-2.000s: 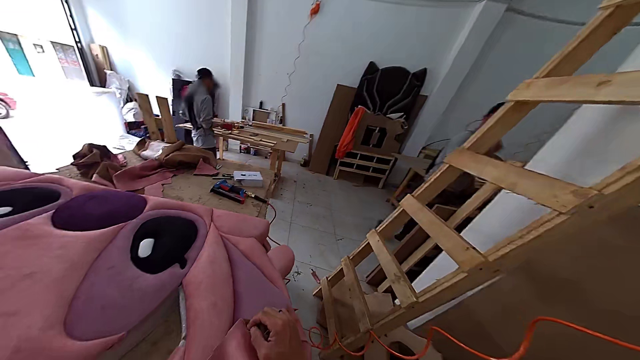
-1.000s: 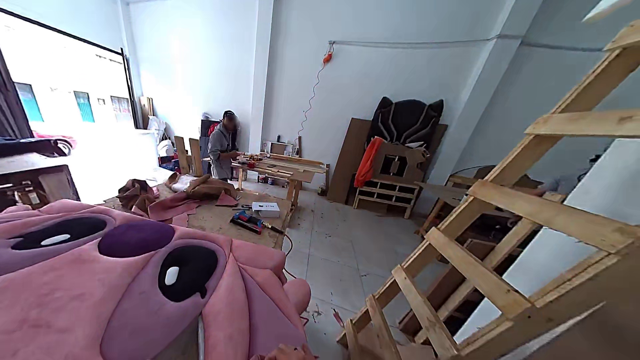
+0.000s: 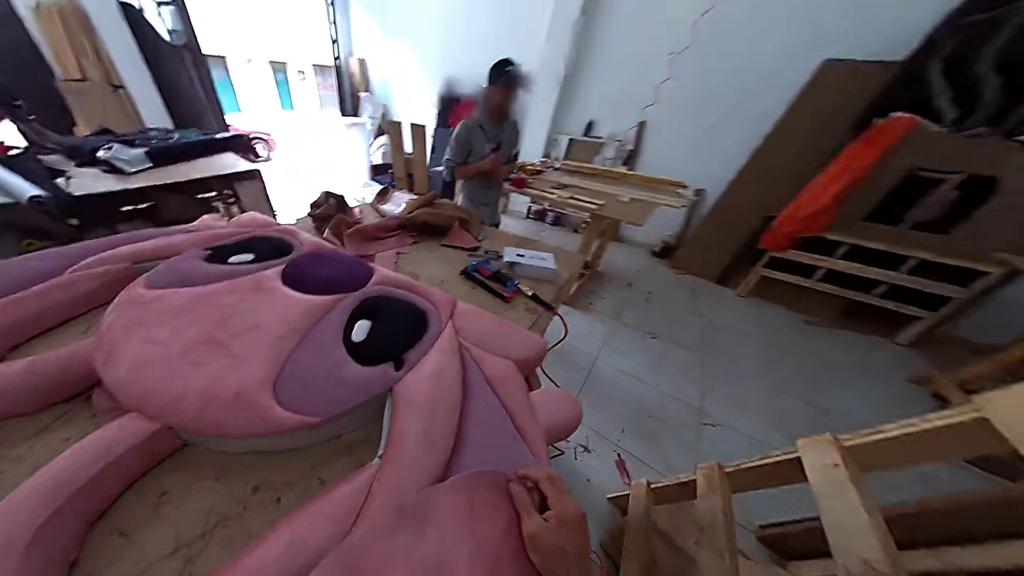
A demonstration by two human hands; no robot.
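Note:
A large pink upholstered piece shaped like a cartoon character's face (image 3: 208,344) lies on a worktable (image 3: 200,512). It has black eyes with white spots, a purple nose (image 3: 327,273) and mauve patches. Near the bottom centre, my right hand (image 3: 550,520) pinches the edge of the pink padded fabric (image 3: 448,512) between thumb and fingers, beside a mauve ear panel (image 3: 488,416). My left hand is out of the picture. A red and black pneumatic stapler (image 3: 490,280) rests on the table beyond the piece, next to a white box (image 3: 530,262).
A person (image 3: 484,148) stands by a bench of wooden strips (image 3: 600,188). An orange hose (image 3: 560,328) hangs from the table's edge to the tiled floor. Wooden slatted frames (image 3: 840,488) stand at lower right. Brown and pink fabric scraps (image 3: 392,232) lie at the table's far end.
The view has swung left and down, showing more of the pink piece. My right hand, barely visible one second ago, is plainly in view at the fabric's edge.

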